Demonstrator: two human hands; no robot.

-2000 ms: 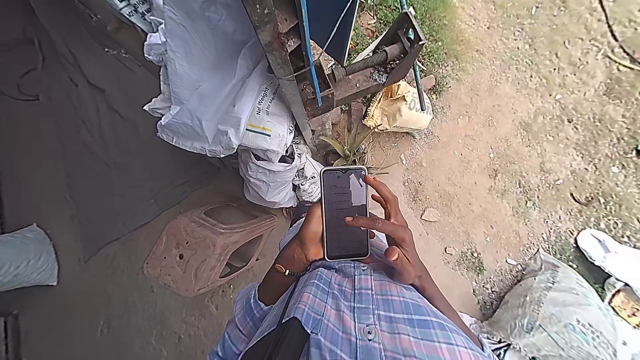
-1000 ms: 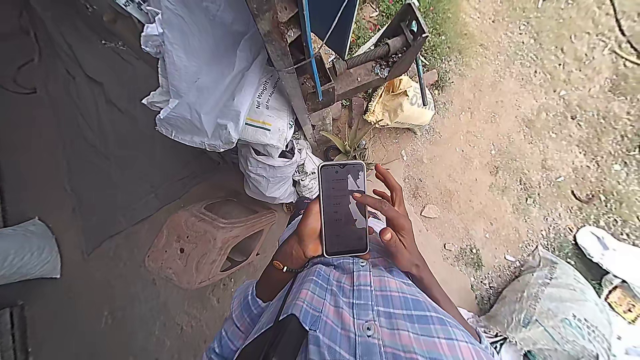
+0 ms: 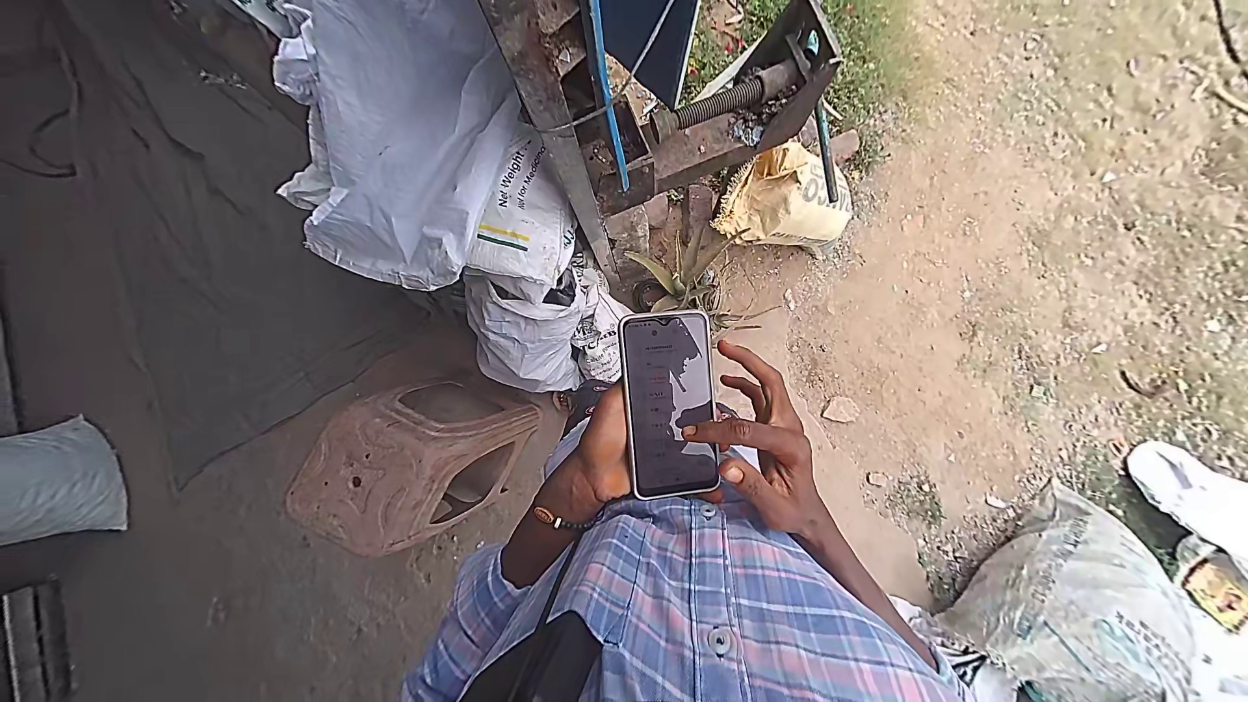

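A smartphone (image 3: 669,405) in a light-edged case stands upright in front of my plaid shirt, its dark screen showing a list and bright reflections. My left hand (image 3: 603,450) grips it along the left side and from below; a beaded bracelet circles that wrist. My right hand (image 3: 765,439) has its index finger stretched over the lower right part of the screen, the other fingers apart beside the phone. Whether the fingertip touches the glass cannot be told.
A brown plastic stool (image 3: 390,478) lies tipped over at the left. White woven sacks (image 3: 409,146) are piled beyond it beside a rusty metal frame with a threaded screw (image 3: 721,102). A yellow sack (image 3: 780,200) and a spiky plant (image 3: 682,278) are ahead; a filled sack (image 3: 1077,595) sits lower right.
My right index finger has moved down the screen since one second ago. My left hand has kept its hold on the phone throughout.
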